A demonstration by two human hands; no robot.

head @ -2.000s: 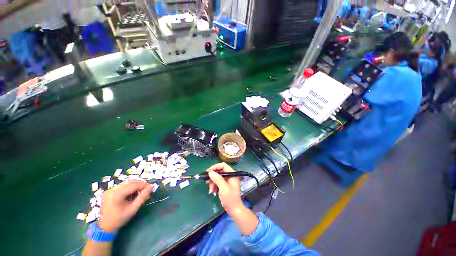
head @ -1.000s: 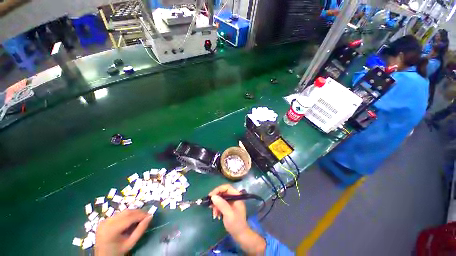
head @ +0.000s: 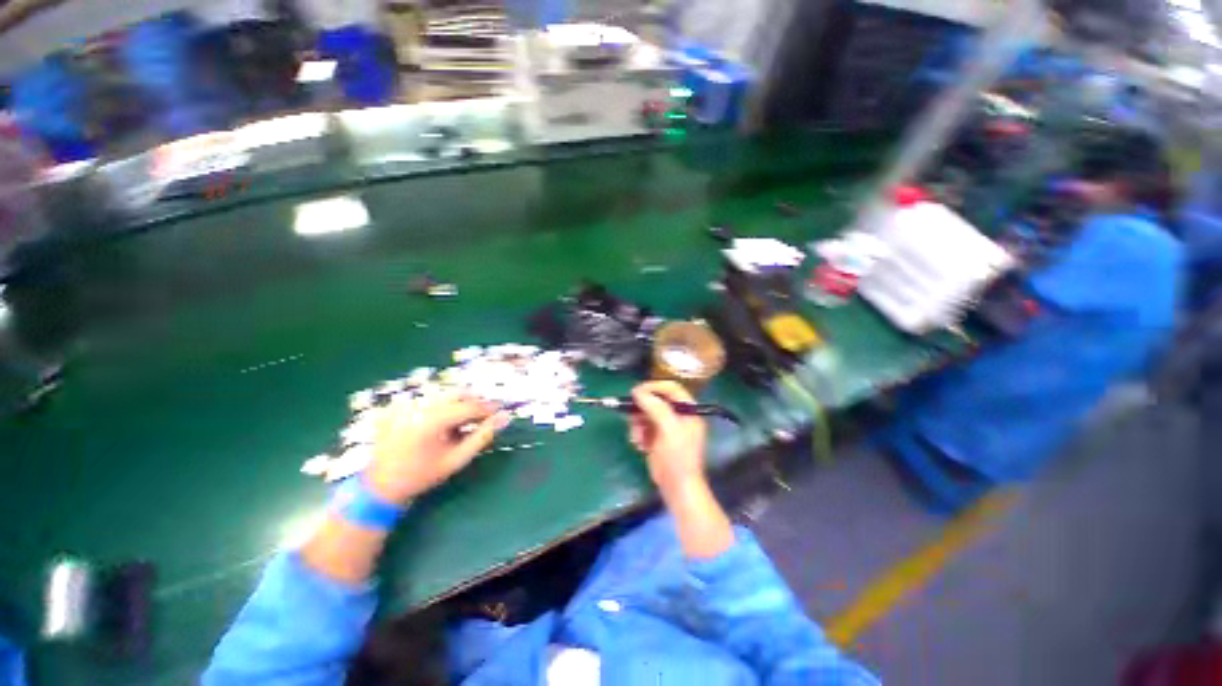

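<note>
The frame is blurred. Many small white battery cells (head: pixel 536 382) lie in a loose pile on the green bench. My left hand (head: pixel 418 449), with a blue wrist band, is over the near side of the pile, thumb and fingers close together; whether they pinch anything is too blurred to tell. My right hand (head: pixel 670 436) holds a black soldering iron (head: pixel 704 409) like a pencil, its thin tip pointing left towards the left fingertips, with a gap between. A small dark unit (head: pixel 432 287) lies on the bench beyond the pile.
A black fan (head: pixel 606 328) and a tan tub (head: pixel 689 351) stand behind the iron. Right of them are a black station with yellow label (head: pixel 791 332), a red-capped bottle (head: pixel 834 279) and a white box (head: pixel 931 268). A silvery reel (head: pixel 64 598) stands lower left. A person in blue sits at right.
The view has swung, so bench things sit higher and further right; the silvery reel and more of my sleeves now show. My right hand still holds the iron near the pile.
</note>
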